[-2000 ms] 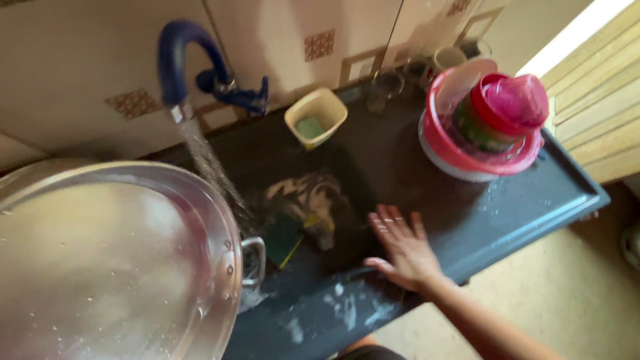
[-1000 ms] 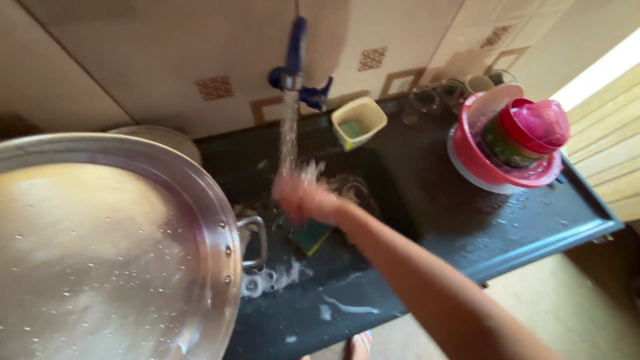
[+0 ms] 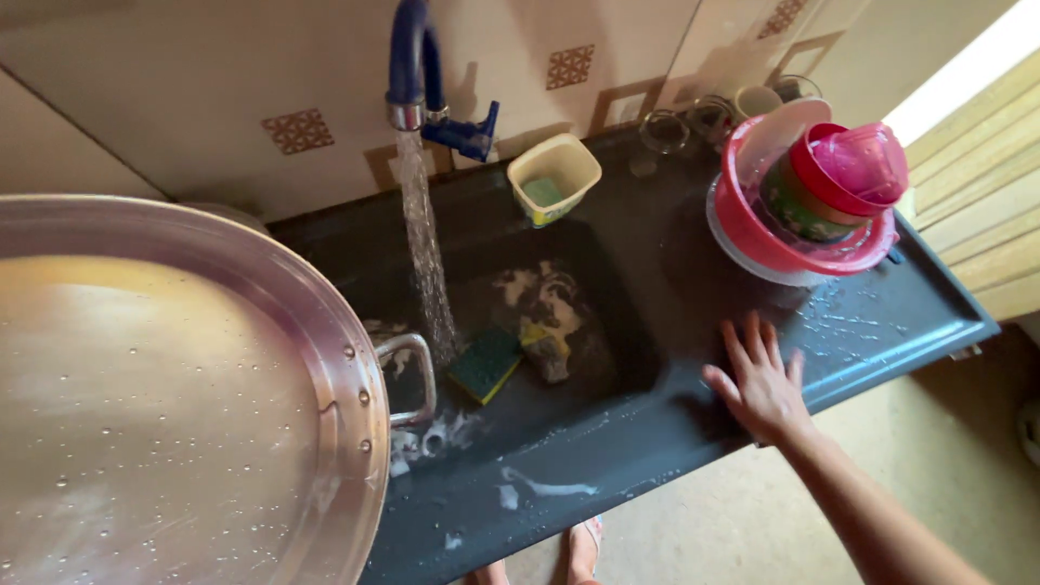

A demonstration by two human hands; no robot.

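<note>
My right hand [image 3: 764, 390], fingers spread and holding nothing, is over the dark counter [image 3: 691, 439] beside the sink's right edge. My left hand is out of view. Water runs from the blue faucet [image 3: 410, 73] into the dark sink basin [image 3: 617, 325]. A green and yellow scouring sponge [image 3: 486, 366] lies in the basin, touching or close to a second yellow scrubber [image 3: 546, 349] with suds around it. A large round metal pan [image 3: 162, 406], wet with drops, fills the left, its loop handle [image 3: 422, 382] reaching over the basin.
A cream tub [image 3: 556, 175] with a green piece inside stands behind the basin. Stacked pink and red plastic bowls [image 3: 756, 219] sit on the right, with glasses [image 3: 665, 132] by the wall. Suds [image 3: 544, 487] streak the front edge.
One second ago my right hand was under the running water; it has moved right to the counter, fingers spread. The water still runs.
</note>
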